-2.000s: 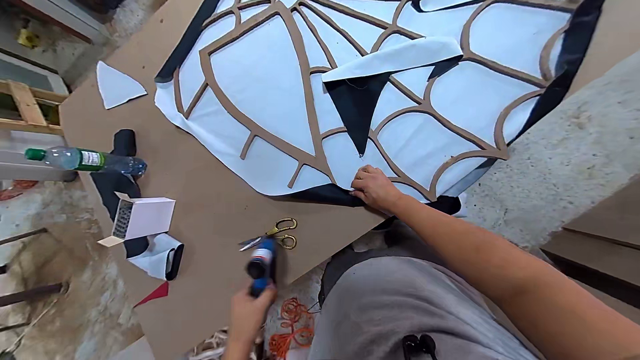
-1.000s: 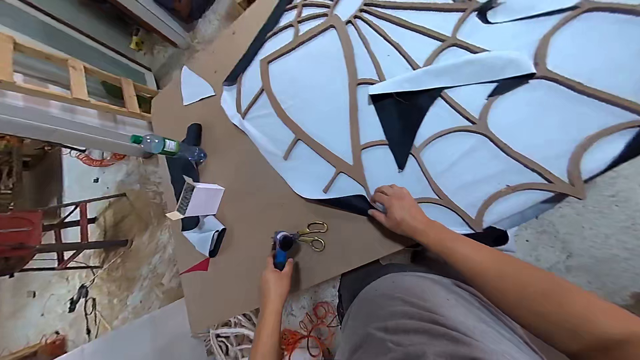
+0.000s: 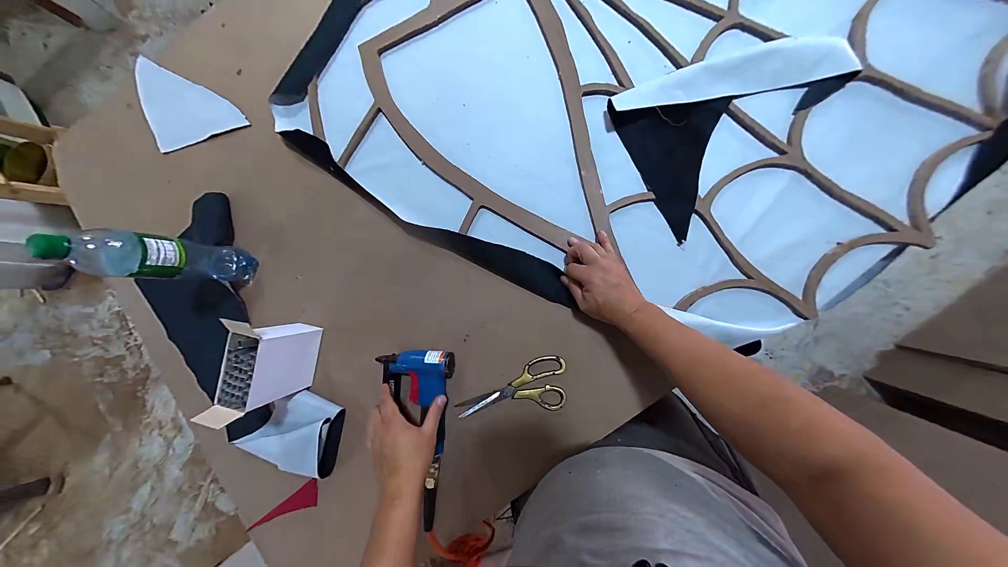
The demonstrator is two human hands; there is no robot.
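Note:
My left hand (image 3: pixel 405 437) is at the grip of a blue pneumatic stapler (image 3: pixel 427 376), which lies on its side on the brown board; its thumb and fingers lie along the handle, and how firmly they hold is not plain. My right hand (image 3: pixel 602 279) presses its fingers on the lower tip of a brown openwork frame (image 3: pixel 579 142), at the edge of white-faced, black-backed fabric (image 3: pixel 480 102). A folded strip of the same fabric (image 3: pixel 669 150) lies across the frame. Scissors with gold-coloured handles (image 3: pixel 524 386) rest just right of the stapler.
A plastic bottle (image 3: pixel 126 253) lies at the left over black fabric (image 3: pixel 189 315). Below it an open box of staples (image 3: pixel 279 366) stands near a folded fabric scrap (image 3: pixel 295 433) and a red scrap (image 3: pixel 291 502). A white offcut (image 3: pixel 185 106) lies upper left; an orange hose (image 3: pixel 465 543) hangs below the board's edge.
The stapler has turned from an end-on view to lying on its side beside the scissors, with my left hand still at it. My right hand stays at the fabric's edge.

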